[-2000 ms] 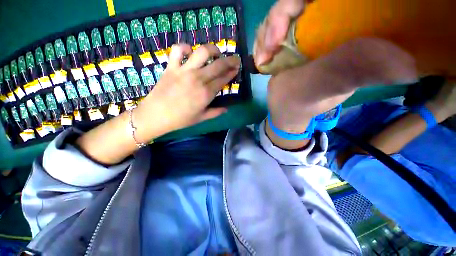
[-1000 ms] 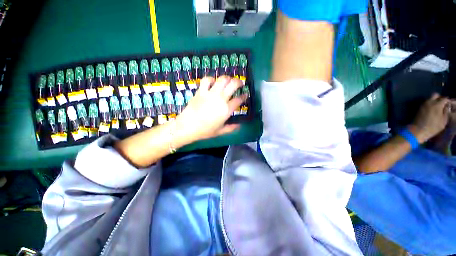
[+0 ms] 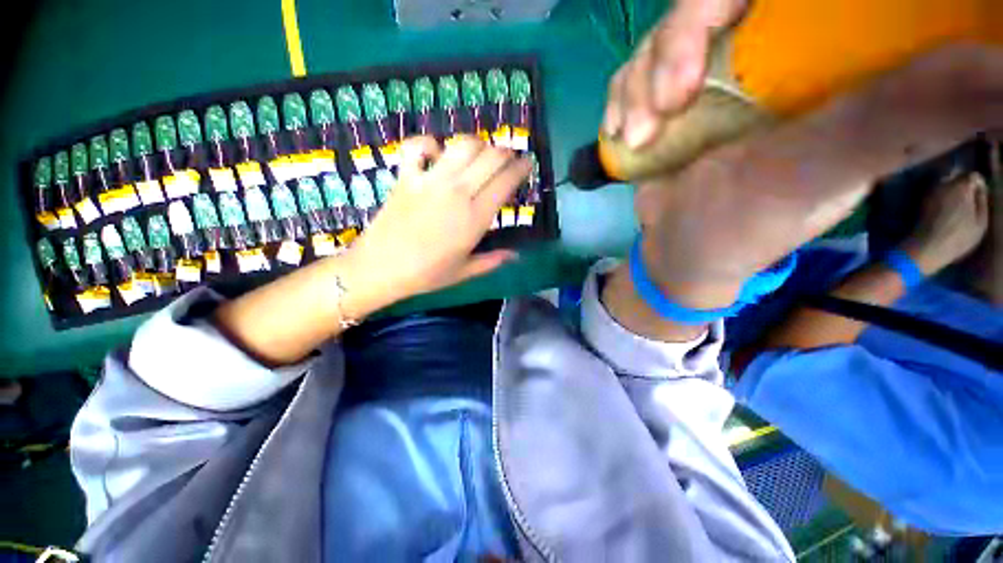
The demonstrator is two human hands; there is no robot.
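Note:
The black foam tray [image 3: 297,313] holds two rows of green circuit board units [image 3: 293,113] with thin wires to yellow-and-white ends. My left hand [image 3: 445,214] lies over the right part of the lower row, fingers bent down on the units; its fingertips partly hide what they touch. My right hand [image 3: 704,209] grips the electric screwdriver [image 3: 847,50], with an orange body and tan front grip. Its dark tip and thin bit point left at the tray's right edge, near my left fingertips. The screwdriver is blurred and cut off by the frame edge.
A white or silver box [image 3: 473,9] is cut off at the top edge, behind the tray. A yellow line [image 3: 293,39] marks the green mat [image 3: 176,55]. At the right sits a person in blue, with a blue wrist strap [image 3: 904,267]. A black cord [image 3: 907,328] runs past my right arm.
My right hand, a second ago reaching beyond the top edge by the silver box, is back beside the tray's right end with the screwdriver. The view has shifted; my left hand stays on the units.

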